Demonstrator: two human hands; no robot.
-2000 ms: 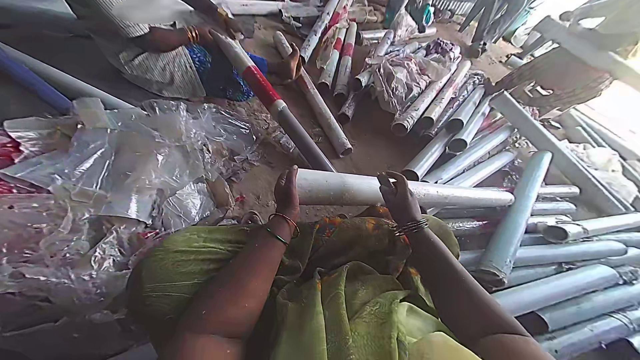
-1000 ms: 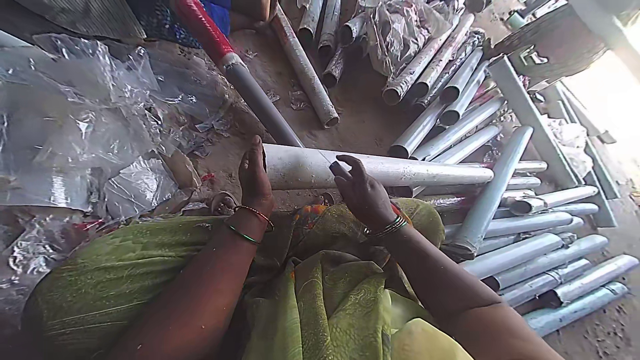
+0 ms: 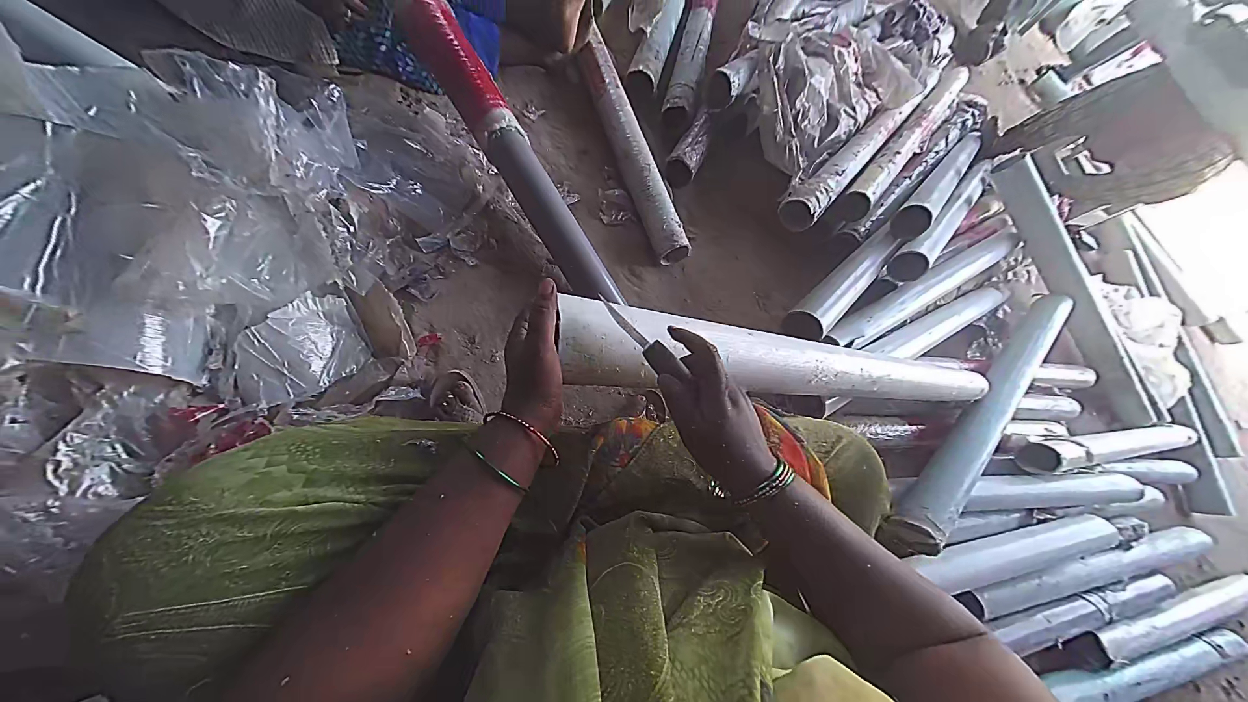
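A white tube (image 3: 780,356) lies crosswise in front of my lap, its far right end by a slanting pale tube (image 3: 985,429). My left hand (image 3: 534,361) presses its palm against the left end of the white tube, fingers pointing up. In my right hand (image 3: 707,405) is a small knife (image 3: 655,351) with a dark handle; its thin blade points up and left over the tube's surface. Behind the white tube, a grey tube with a red upper part (image 3: 541,195) runs up and away to the left.
Crumpled clear plastic sheeting (image 3: 195,214) covers the ground at left. Many pale tubes (image 3: 1033,551) are heaped at right, beside a metal angle bar (image 3: 1072,283). Another tube (image 3: 639,156) lies on the bare soil ahead. Part of another person in blue cloth (image 3: 390,49) shows at top left.
Two seconds ago my right hand was around the middle of the white tube; now it is nearer the left end, with the knife over the tube. The view has tipped downward.
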